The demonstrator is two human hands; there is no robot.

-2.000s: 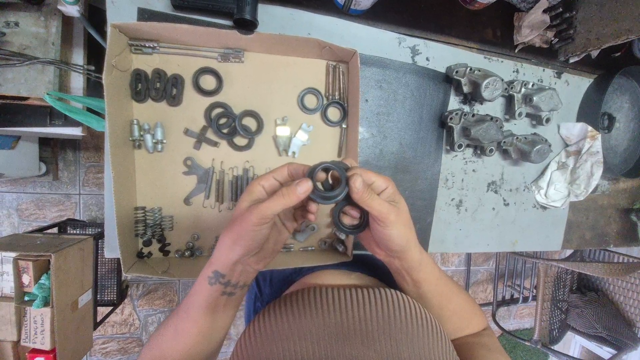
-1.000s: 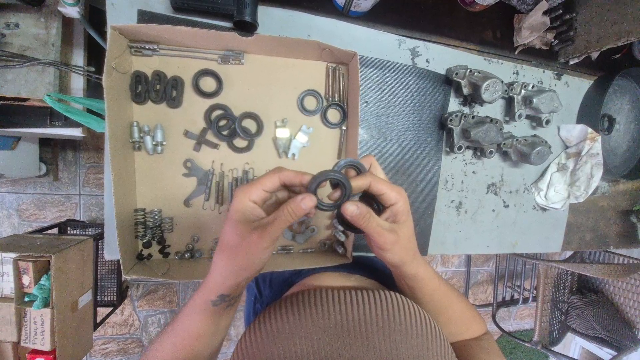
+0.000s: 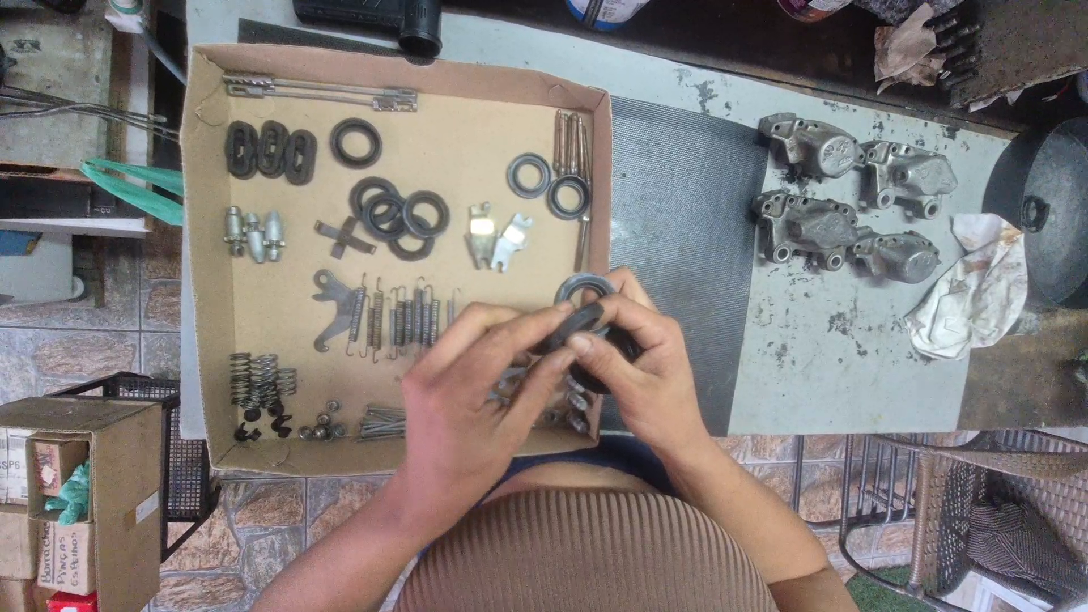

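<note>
My left hand (image 3: 493, 382) pinches the edge of a black ring-shaped rubber seal (image 3: 571, 327), tilted nearly edge-on, above the front right part of a shallow cardboard box (image 3: 197, 280). My right hand (image 3: 650, 365) grips the same seal from the other side and also holds another seal (image 3: 585, 287) behind it and a dark one (image 3: 588, 376) below, partly hidden by the fingers. In the box lie overlapping rubber seals (image 3: 427, 214), two smaller seals (image 3: 529, 175) at the right, extension springs (image 3: 412, 319), metal brackets (image 3: 508, 242) and coil springs (image 3: 242, 378).
Right of the box is a black ribbed mat (image 3: 680, 255). Beyond it, several cast metal housings (image 3: 807, 229) stand on the grey tabletop near a stained white cloth (image 3: 977, 285) and a round black pan (image 3: 1050, 212). Cardboard cartons (image 3: 119, 510) are at the lower left.
The seal between my hands has turned from showing its open face to nearly edge-on. Both hands stay over the box's front right part.
</note>
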